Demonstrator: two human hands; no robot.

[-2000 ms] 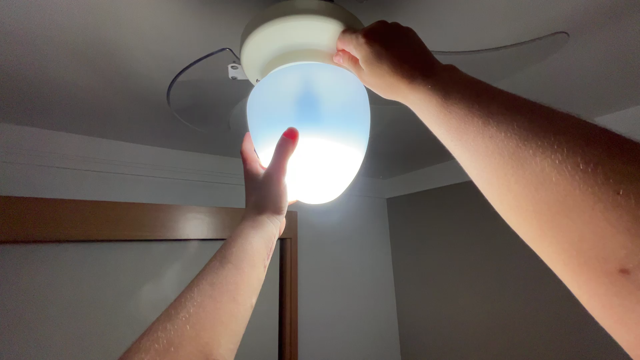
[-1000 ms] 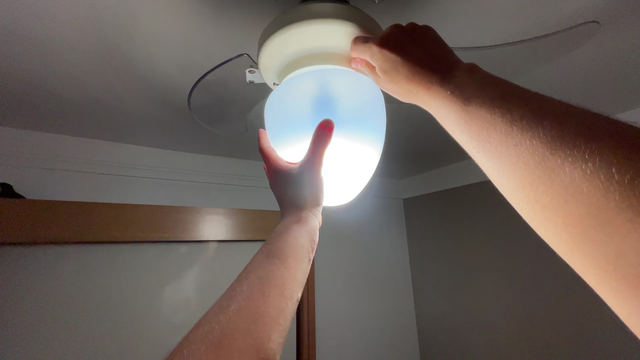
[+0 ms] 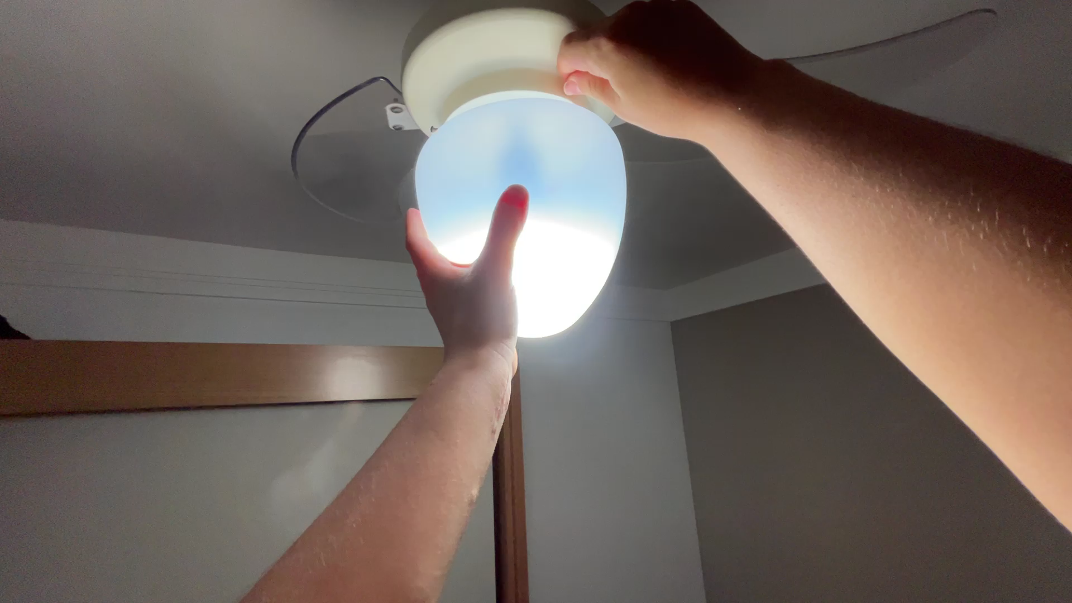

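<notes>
A lit, frosted glass lampshade (image 3: 569, 184) hangs under the round cream housing (image 3: 486, 50) of a ceiling fan. Its lower part glows bright white and its upper part looks bluish. My left hand (image 3: 473, 285) cups the shade from below on its left side, thumb upright against the glass. At the right edge of the housing is my right hand (image 3: 662, 71), its thumb and bent finger pinching at the rim just above the shade. What lies between those fingertips is hidden.
Clear fan blades with dark edges reach out on both sides, the left blade (image 3: 339, 155) near a small white bracket (image 3: 399, 117). Below left stands a wooden frame beam (image 3: 209, 373) with a pale panel. A grey wall (image 3: 837, 435) fills the lower right.
</notes>
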